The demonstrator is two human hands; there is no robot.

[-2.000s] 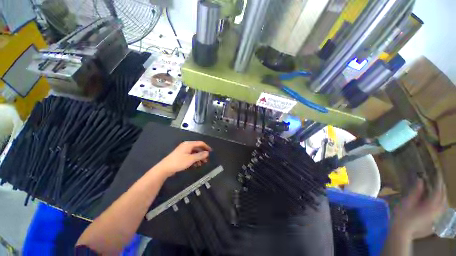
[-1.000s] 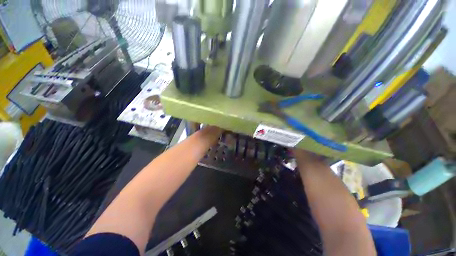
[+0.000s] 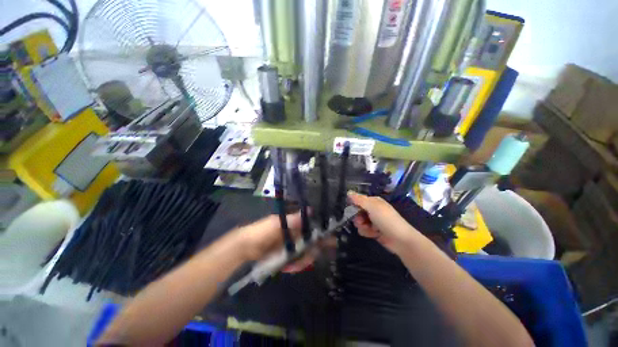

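A silver-grey loading bar (image 3: 295, 251) is held in the air over the dark table, tilted up to the right. Several black cables (image 3: 324, 193) stand up from it in front of the press. My left hand (image 3: 284, 240) is around the bar's middle and blurred. My right hand (image 3: 371, 218) grips the bar's right end. Black cables with metal tips lie below and behind the bar, partly hidden. I cannot tell whether another bar lies under my hands.
The press's green platen (image 3: 305, 138) is behind my hands, with blue-handled pliers (image 3: 381, 137) on it. A black cable bundle (image 3: 129, 230) lies left. A blue crate (image 3: 528, 288) and white bucket (image 3: 518, 220) are right. A fan (image 3: 162, 61) stands behind left.
Both hands have come out from under the platen and now hold a bar with cables over the table. The view has tilted up, showing more of the press and fan.
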